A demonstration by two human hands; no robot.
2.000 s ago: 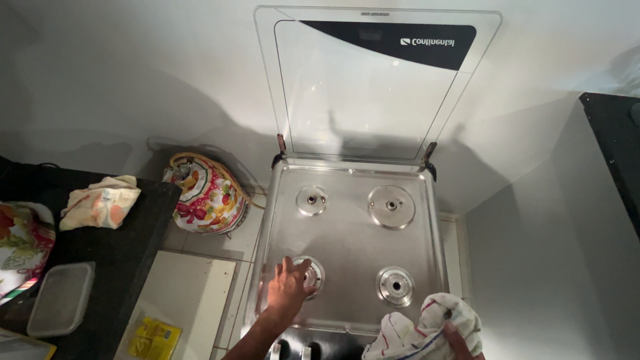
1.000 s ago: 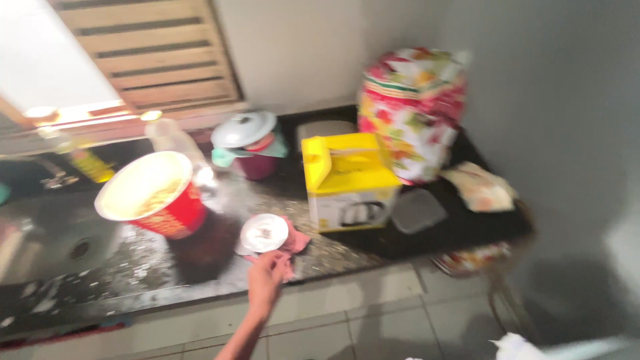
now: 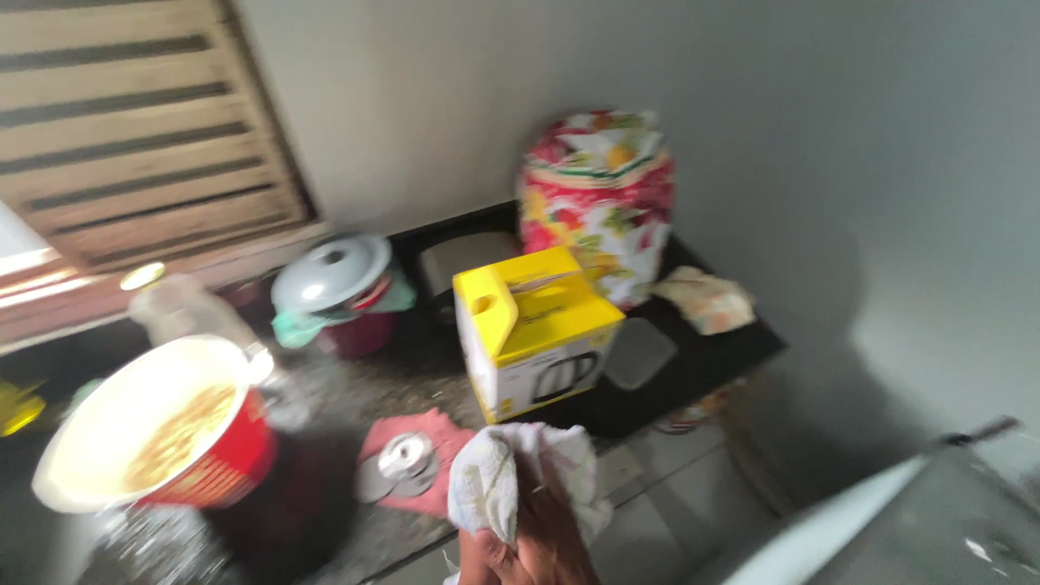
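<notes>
Both hands meet at a white cloth (image 3: 487, 479) at the bottom middle, over the counter's front edge. My right hand (image 3: 552, 532) grips its folds. My left hand (image 3: 473, 562) is close against the right, its fingers mostly hidden by the cloth; whether something is wrapped inside cannot be seen. Just left of the cloth, a round metal burner part (image 3: 406, 455) and a flat grey disc (image 3: 370, 479) rest on a pink cloth (image 3: 435, 435) on the dark stone counter (image 3: 406, 544).
A red bucket (image 3: 236, 463) with a pale inside stands at left, near a lidded pot (image 3: 333, 272). Behind my hands are a yellow and white box (image 3: 561, 321), a plastic container (image 3: 640, 353), a floral-covered object (image 3: 601, 211) and a crumpled cloth (image 3: 707, 301). The stove's edge (image 3: 837, 520) is lower right.
The view has swung from the stove to the counter. My left hand, at the pink cloth a second ago, is now at the white cloth beside my right hand, which has come into view.
</notes>
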